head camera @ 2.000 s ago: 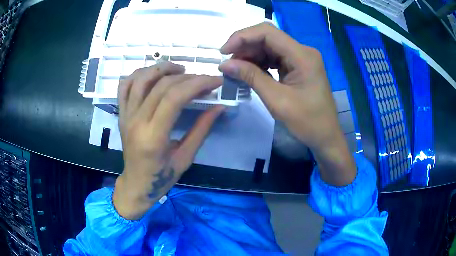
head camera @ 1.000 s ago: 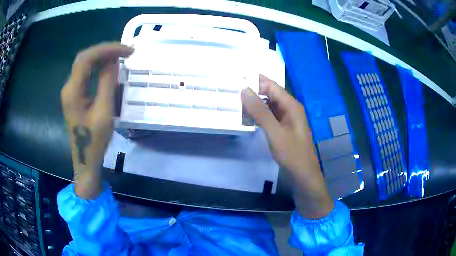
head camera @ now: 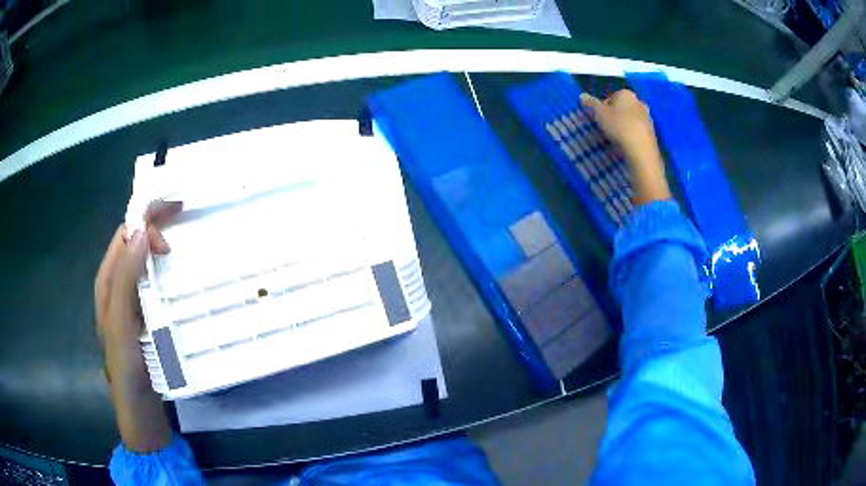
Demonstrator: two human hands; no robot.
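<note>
The white appliance housing (head camera: 275, 256) lies underside up on a white sheet (head camera: 313, 411) on the dark bench. A dark grey rectangular pad (head camera: 390, 293) is on its right end and another pad (head camera: 169, 358) on its left end. My left hand (head camera: 128, 285) grips the housing's left side, with the thumb and fingers around the edge near the far left corner. My right hand (head camera: 622, 123) is at the far end of the small pad sheet (head camera: 589, 157), fingertips at its small grey pads. I cannot tell whether a pad is between the fingertips.
The rectangular pad sheet (head camera: 475, 209) lies right of the housing. A shiny blue liner strip (head camera: 698, 180) lies at the far right. Black tape tabs (head camera: 430, 397) hold the white sheet. Beyond the white rail (head camera: 399, 65), another white housing (head camera: 475, 11) is on the green belt.
My right hand has left the housing and reached right to the small pad sheet. My left hand now holds the housing's left side. The housing is turned slightly, and the view has shifted right.
</note>
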